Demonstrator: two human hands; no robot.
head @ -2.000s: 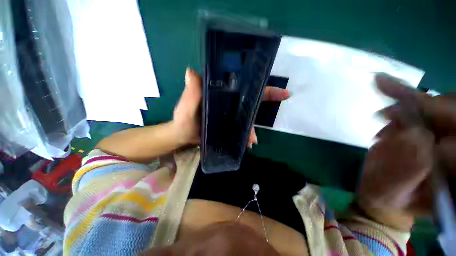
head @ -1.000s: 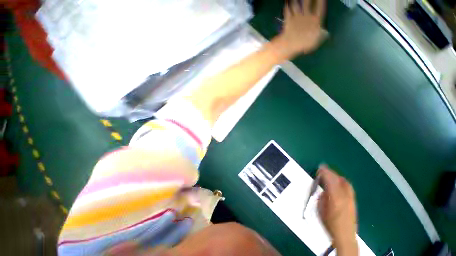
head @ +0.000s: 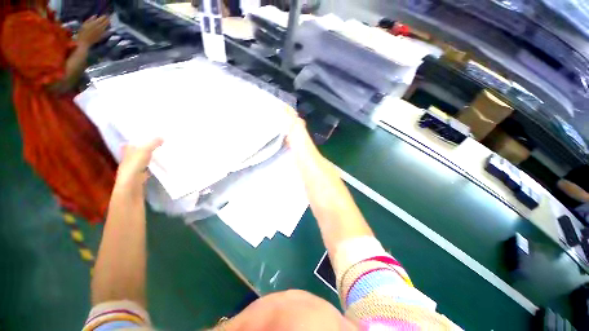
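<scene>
A stack of large white sheets [head: 200, 110] lies on clear plastic trays [head: 177, 205] at the left end of the green bench. My left hand [head: 137, 161] is at the stack's near left edge, its thumb on top of the sheets. My right hand [head: 294, 129] is at the stack's right edge, fingers on the sheet's border. Both hands grip the sheets at their edges. More white sheets [head: 268, 200] fan out on the bench beneath and beside the stack. The tweezers do not show.
A black-and-white backing sheet [head: 327, 270] shows partly behind my right forearm. The green bench [head: 381, 181] curves right with a pale line. Dark housings [head: 513, 181] stand on the far ledge. A person in red [head: 51, 123] stands at the left. Plastic-wrapped trays [head: 355, 58] stand beyond.
The view has turned left to the tray stack. My left hand has moved from the bench to the stack. My right hand has left the backing sheet and the tweezers and come to the stack.
</scene>
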